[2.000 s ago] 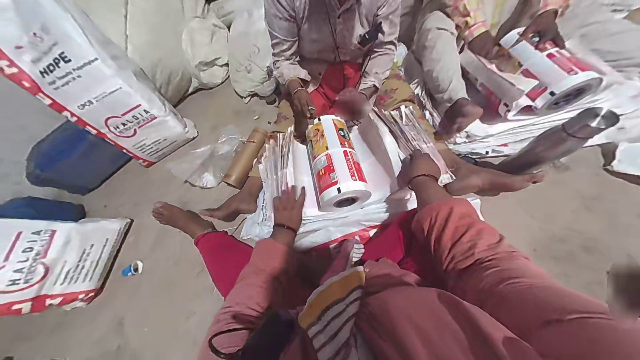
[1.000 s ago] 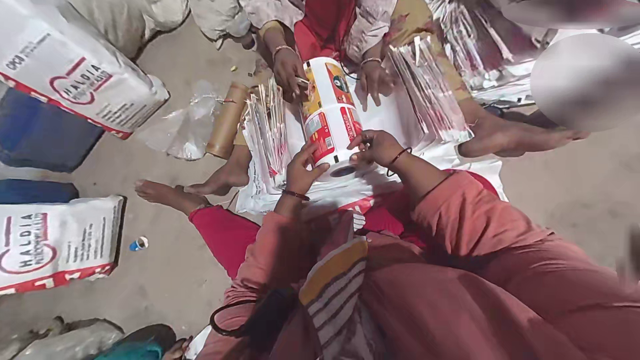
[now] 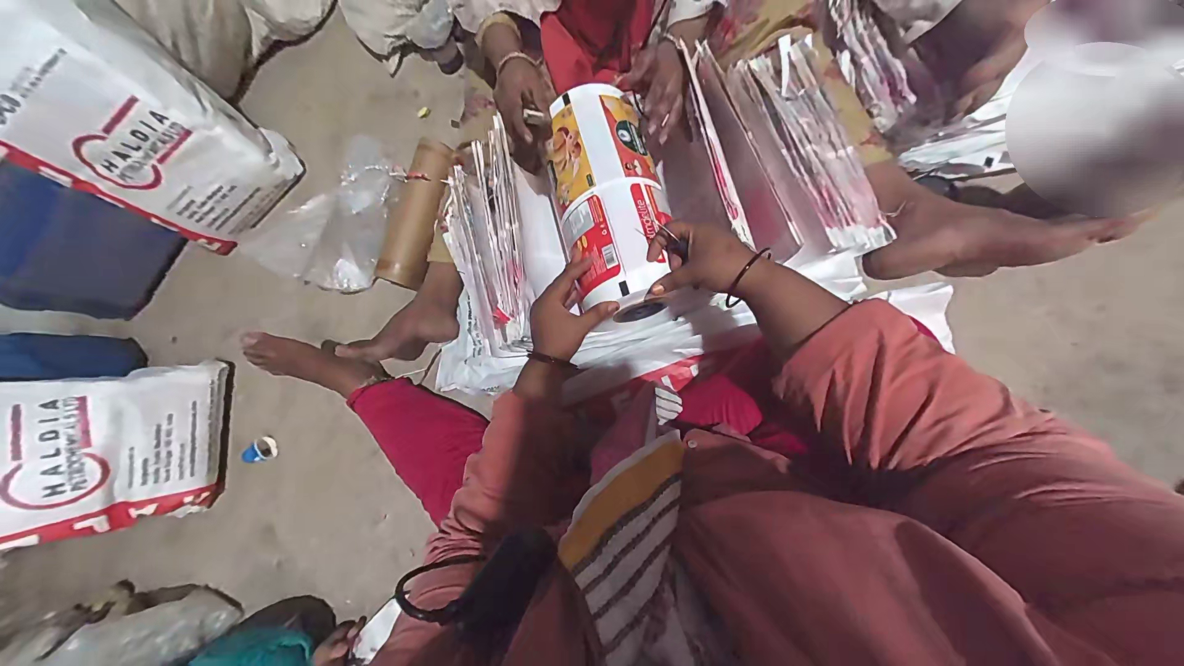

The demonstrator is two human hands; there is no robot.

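A roll of printed packaging film lies lengthwise in front of me, red, white and yellow, its core end toward me. My left hand rests on the near left edge of the roll, thumb and fingers spread. At its near right side is my right hand, with a small dark pointed tool, perhaps small scissors, between the fingers. Upright stacks of folded film sheets stand left and right of the roll. Across from me, a co-worker's hands are by the roll's far end, a small pale object in one.
A brown cardboard tube and a clear plastic bag lie on the floor at left. White printed sacks and a blue container stand farther left. Bare feet flank the stacks. A small cup lies on the floor.
My hands have come from the film stacks on both sides to the near end of the roll. The co-worker's hands stay around its far end. The view has shifted closer.
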